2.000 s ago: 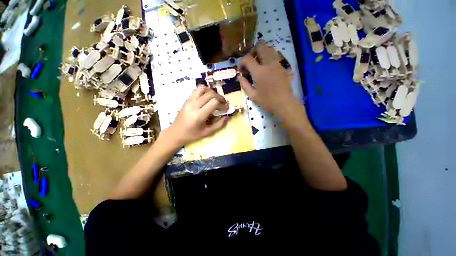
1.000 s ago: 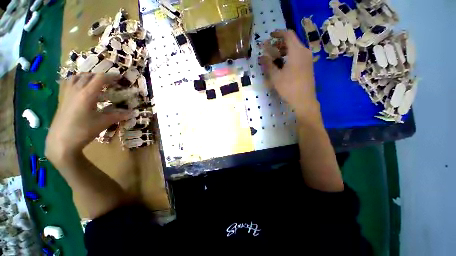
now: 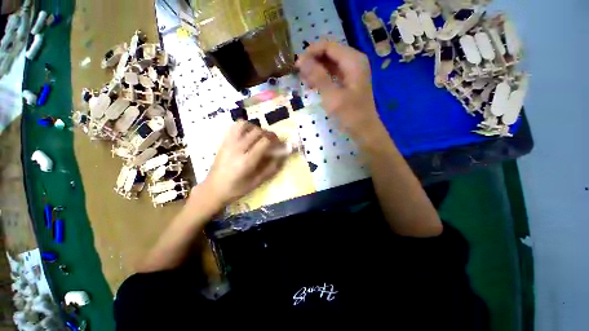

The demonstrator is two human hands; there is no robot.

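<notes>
My left hand (image 3: 245, 158) is over the yellow work pad (image 3: 284, 181), its fingers closed round a small beige part (image 3: 283, 150), blurred and mostly hidden by the fingers. My right hand (image 3: 339, 81) is raised to the right of the fixture with its fingers bent; it is blurred, and I cannot tell whether it holds anything. The fixture (image 3: 276, 115), a short row of black blocks, lies in front of the taped box. A red-pink piece (image 3: 266, 96) shows at its back, and no beige part shows seated there.
The taped box (image 3: 248, 29) stands behind the fixture. A pile of beige parts (image 3: 129, 116) lies on brown surface at left. The blue tray (image 3: 413, 129) at right holds another pile (image 3: 481, 48). The green belt (image 3: 64, 168) at far left carries blue cylinders and white shells.
My left hand has moved from the left pile to the yellow pad with a beige part. My right hand has moved left, nearer the fixture. The whole view has shifted slightly.
</notes>
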